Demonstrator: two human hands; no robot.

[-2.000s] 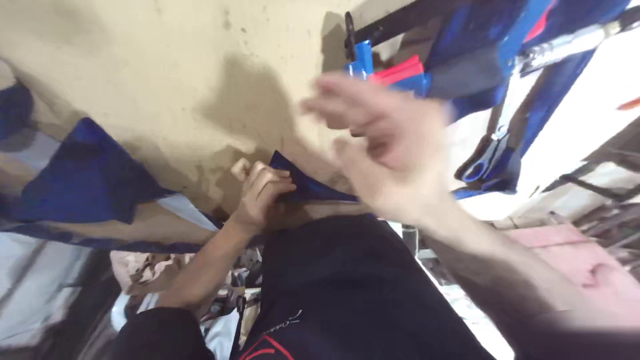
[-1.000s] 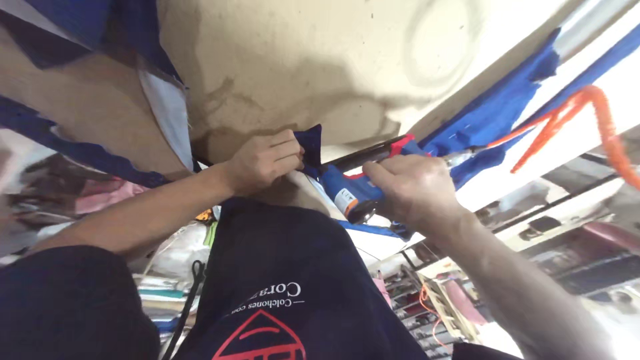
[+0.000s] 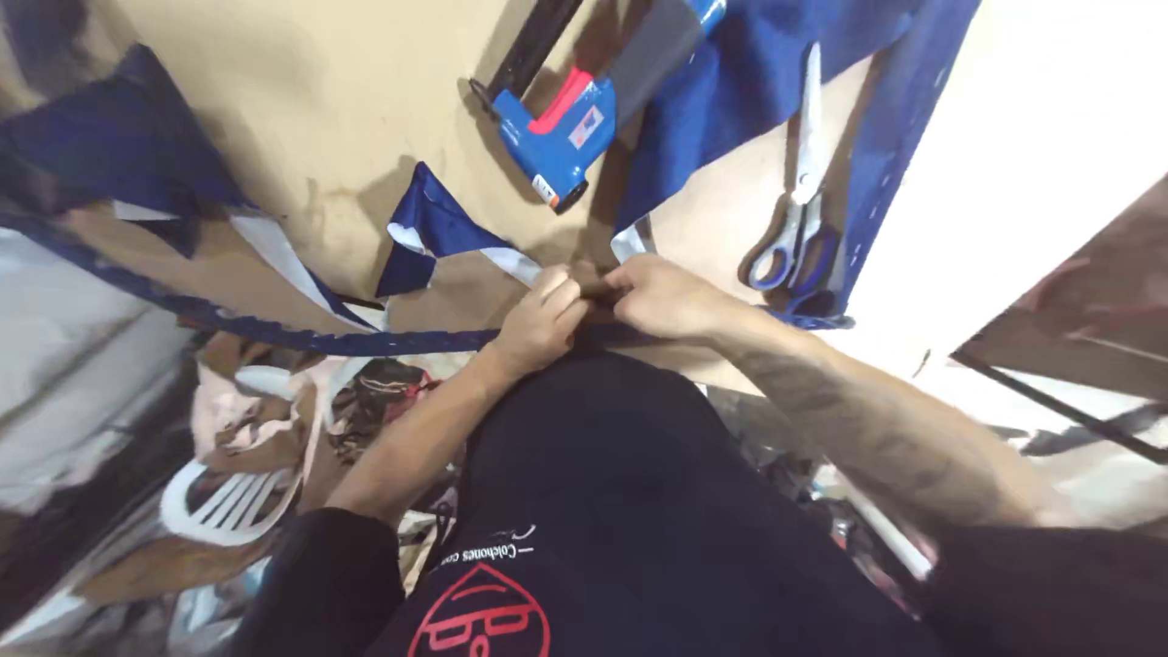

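Note:
My left hand (image 3: 540, 321) pinches the blue fabric (image 3: 440, 224) near its pale edge strip, at the border of a tan panel (image 3: 338, 119). Close to its right, my right hand (image 3: 666, 297) has its fingers bent toward the same edge; what lies between its fingertips is hidden. Beyond both hands a blue pneumatic stapler (image 3: 558, 137) with a red trigger and a dark grip rests on the panel. Metal scissors (image 3: 803, 182) with blue-rimmed handles lie to the right, beside more blue fabric (image 3: 730, 100).
A blue stapled fabric edge (image 3: 392, 344) runs along the panel's near side. Loose blue fabric (image 3: 119, 137) lies folded at the left. Below the panel are a white slatted plastic piece (image 3: 228, 506) and scraps. A dark metal bar (image 3: 1058, 406) shows at the right.
One second ago my right hand held the stapler near the fabric; now the stapler lies on the panel, and that hand is at the edge beside my left hand. The view has shifted.

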